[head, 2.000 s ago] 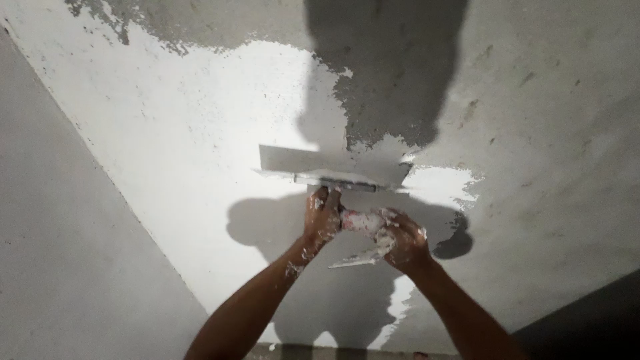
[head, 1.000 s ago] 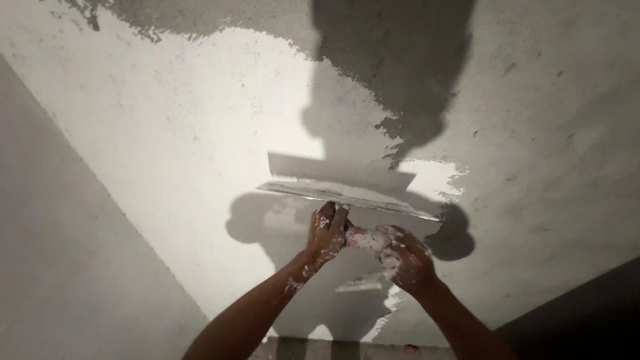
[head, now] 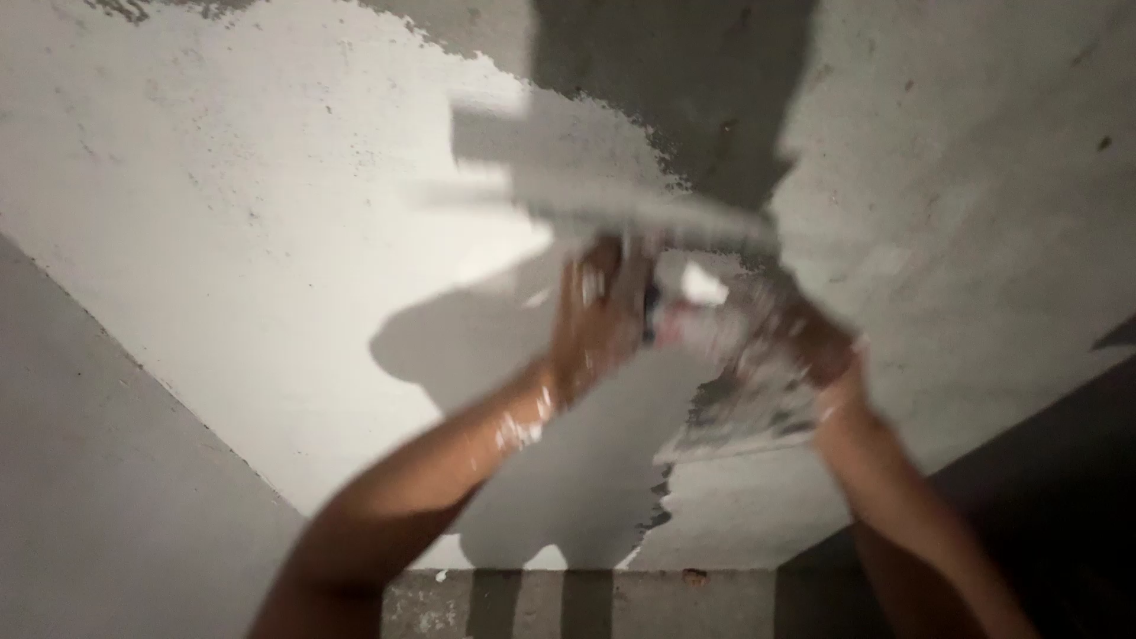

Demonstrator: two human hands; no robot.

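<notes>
A wide, flat metal plastering blade (head: pixel 639 213), blurred by motion, lies across the plastered surface. My left hand (head: pixel 603 306), spotted with white plaster, is closed on the blade's back just below it. To its right, my right hand (head: pixel 790 333) is also plaster-smeared and grips a coated handle with a reddish part (head: pixel 679 324); which tool that handle belongs to is blurred. A smaller plaster-covered blade (head: pixel 745 417) hangs below my right hand. Wet white plaster (head: pixel 293 204) covers the left part of the surface, with a ragged edge against bare grey.
Bare grey surface (head: pixel 958 204) spreads on the right. A grey wall (head: pixel 115 426) meets the plastered surface along a slanting edge at the left. At the bottom runs a rough grey band (head: pixel 710 603); a dark area (head: pixel 1047 470) fills the lower right. My shadow falls across the middle.
The wide blade has shifted and tilted, its right end now close above my right hand. Both hands have moved up in the view. The smaller blade below my right hand shows farther right.
</notes>
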